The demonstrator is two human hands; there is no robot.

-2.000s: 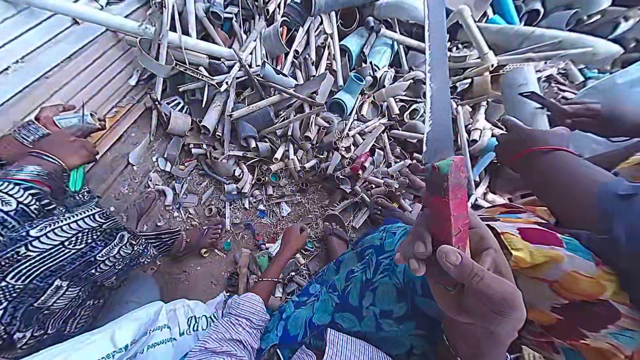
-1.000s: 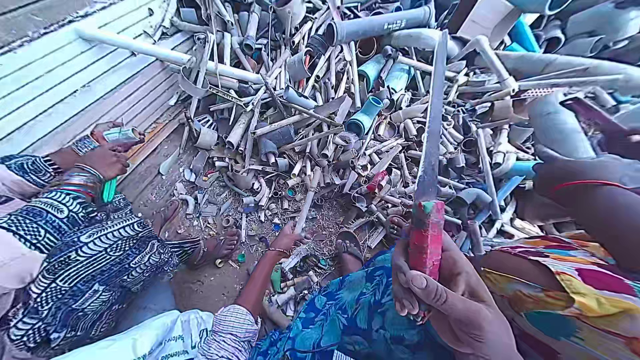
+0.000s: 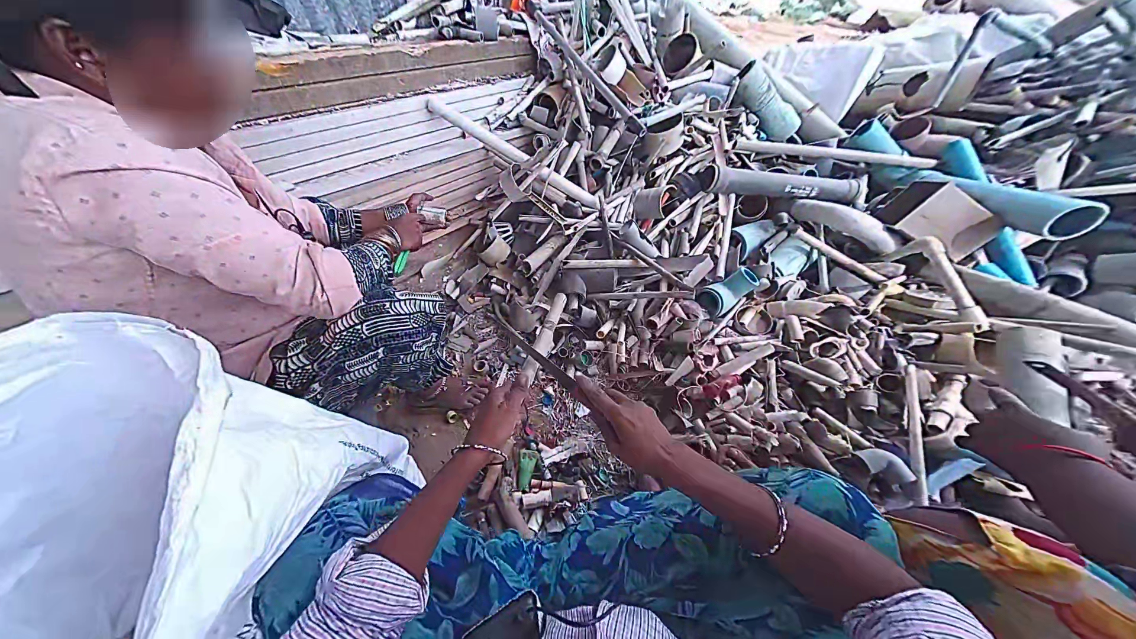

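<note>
My left hand (image 3: 499,414), below the middle of the view, grips the lower end of a pale plastic pipe piece (image 3: 545,333) that points up and away. To its right, my right hand (image 3: 628,424) is closed around a long knife; its handle is mostly hidden in my palm. The dark blade (image 3: 534,351) slants up and left, crossing the pipe piece just beyond my left hand. Whether the blade touches the pipe cannot be told. Below my hands lie short pipe offcuts (image 3: 550,493) and a green plastic piece (image 3: 528,468).
A large heap of scrap pipes (image 3: 785,185) spreads ahead and right. A co-worker in a pink top (image 3: 204,231) sits at the left, holding a small piece, beside a white sack (image 3: 266,461). Another person's arm (image 3: 1047,461) reaches in at the right. Grooved boards (image 3: 373,146) lie at the back left.
The knife, earlier upright in my right hand with its red handle showing, has come down and left across the pipe piece. The view now takes in more on the left and farther away.
</note>
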